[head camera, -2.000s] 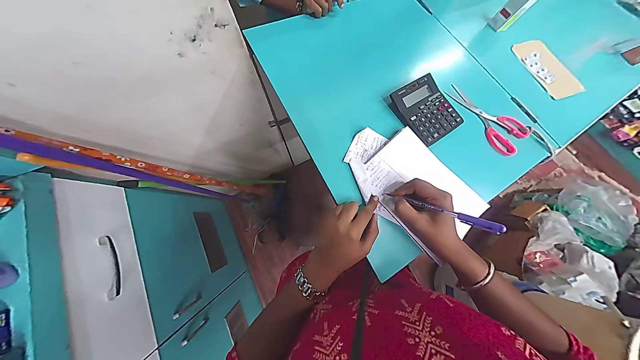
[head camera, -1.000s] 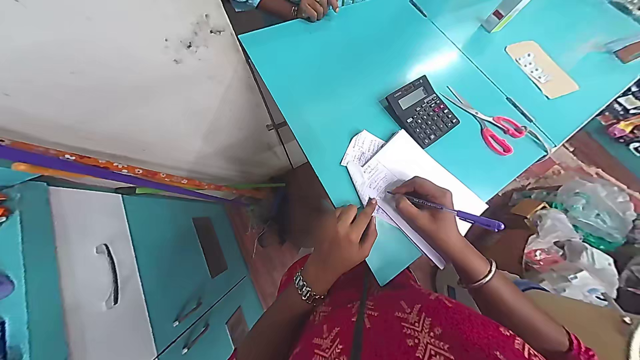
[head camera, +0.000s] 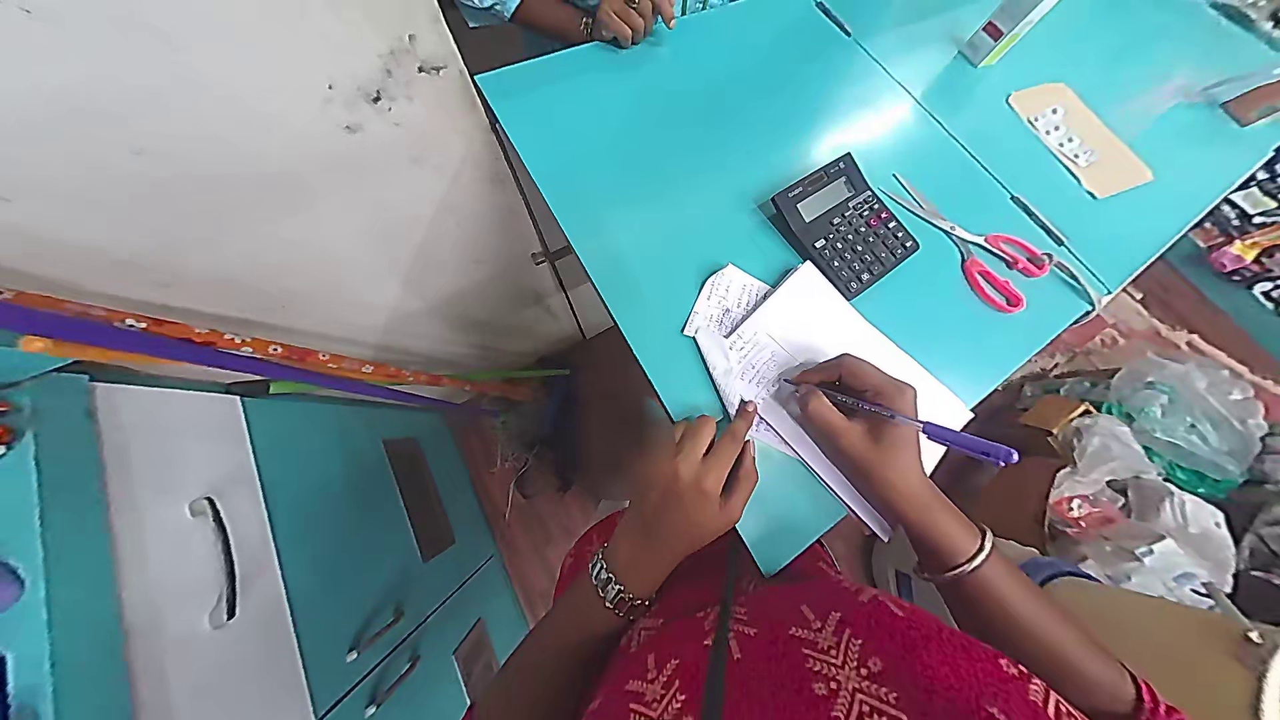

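Note:
My right hand (head camera: pixel 862 425) is closed around a purple ballpoint pen (head camera: pixel 965 443), its tip on handwritten lines near the left edge of a stack of white paper (head camera: pixel 840 330). The index fingertip of my left hand (head camera: pixel 700 480) rests on the paper's edge, and that hand grips nothing. A smaller slip with handwriting (head camera: pixel 728 298) lies partly beside the stack at its upper left. Just above the paper sits a black desk calculator (head camera: pixel 845 225). To its right are scissors with red handles (head camera: pixel 990 262), blades slightly apart.
Another person's hand (head camera: pixel 632 18) rests at the far edge of the turquoise table (head camera: pixel 620 160). A tan card with white pieces (head camera: pixel 1085 140) and a box (head camera: pixel 1005 30) lie farther right. Plastic bags (head camera: pixel 1150 490) are piled at lower right; drawers (head camera: pixel 370 520) stand at left.

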